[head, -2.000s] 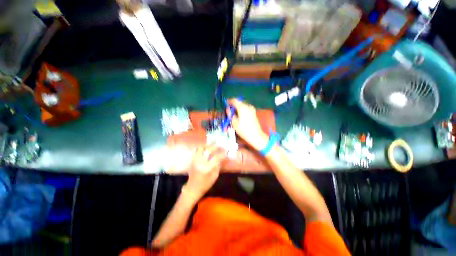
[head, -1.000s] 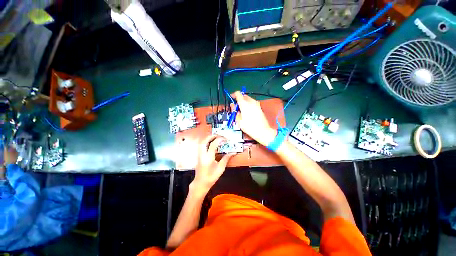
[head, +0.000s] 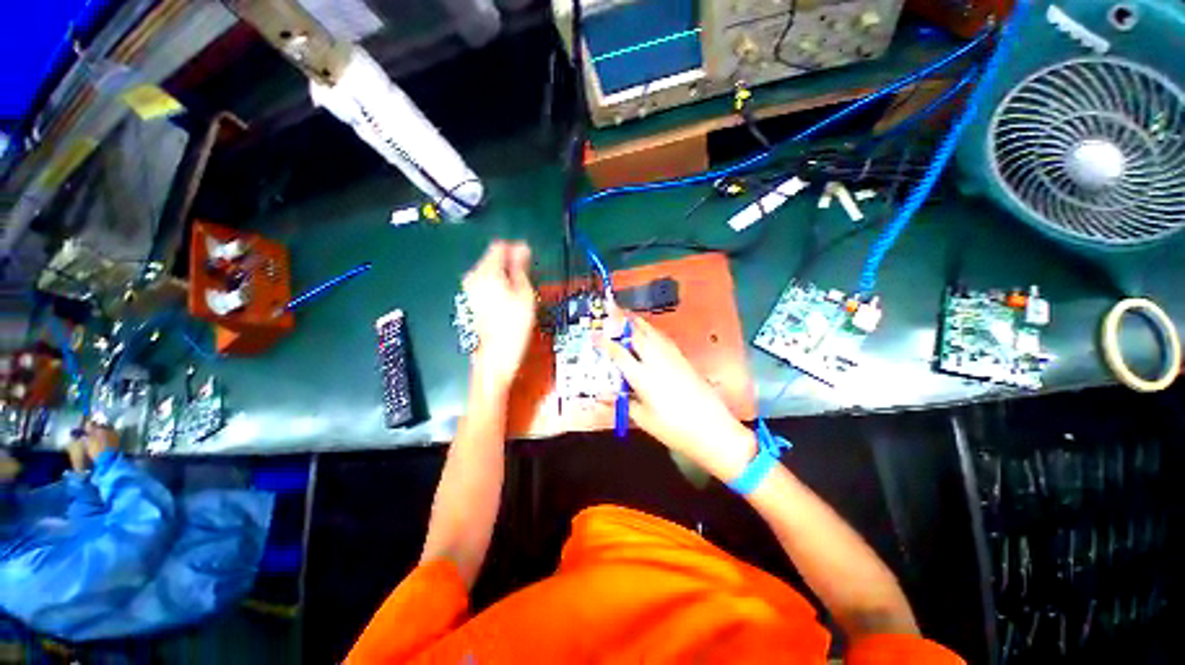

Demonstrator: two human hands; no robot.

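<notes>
A main board (head: 585, 366) lies on the orange-brown fixture plate (head: 712, 340), its back edge at the black connector blocks (head: 650, 295). My right hand (head: 660, 394) is over the board's right side, with a blue marker pen (head: 623, 405) held in it, pointing down toward the bench's front edge. My left hand (head: 503, 309) is raised left of the plate, over another main board (head: 464, 322) that it mostly covers. It is blurred, and whether it holds anything cannot be told.
A remote control (head: 394, 369) lies left. More boards (head: 816, 331), a tape roll (head: 1141, 344) and a teal fan (head: 1094, 153) are at right. An oscilloscope (head: 741, 50) and blue cable (head: 780, 153) are behind. An orange-brown box (head: 242, 288) and a person in blue (head: 124, 539) are left.
My left hand has left the board on the plate and moved up and left. My right hand has moved down and right over the board; the pen now points toward the front. The view has shifted.
</notes>
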